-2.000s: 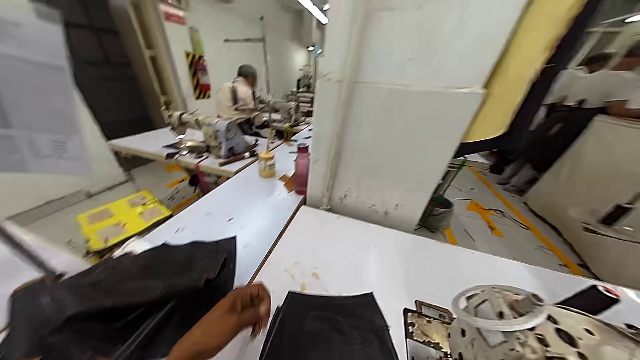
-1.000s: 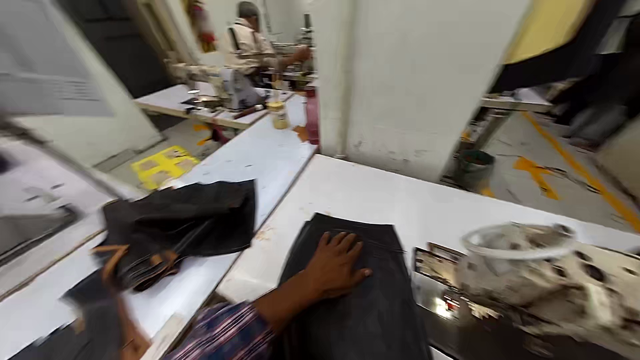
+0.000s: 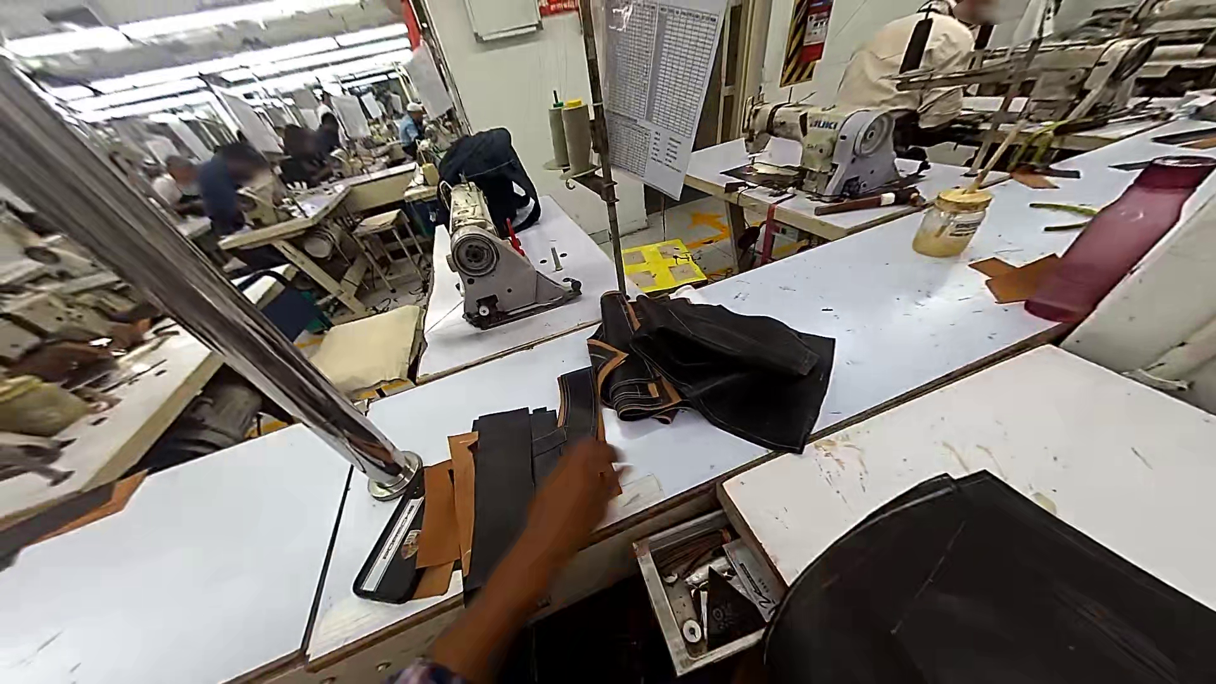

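Observation:
My left hand [image 3: 579, 480] reaches in from the bottom and is over the right end of a group of black and brown leather strips [image 3: 502, 475] on the white bench. Its fingers are blurred, and whether they grip a strip cannot be told. Just beyond the hand lies a heap of black leather pieces with brown edges [image 3: 727, 356]. A stack of large black leather panels [image 3: 997, 579] rests on the nearer table at the lower right. My right hand is out of view.
An open drawer [image 3: 655, 594] with small tools sits below the bench edge. A chrome post [image 3: 285, 351] rises at left. Behind are sewing machines [image 3: 489, 261], a glass jar with a brush [image 3: 950, 223] and a pink bottle [image 3: 1111, 247]. A person [image 3: 902, 66] works at the upper right.
The view has swung left. My left hand, on the black leather panels one second ago, has moved off them to the strips on the bench at left.

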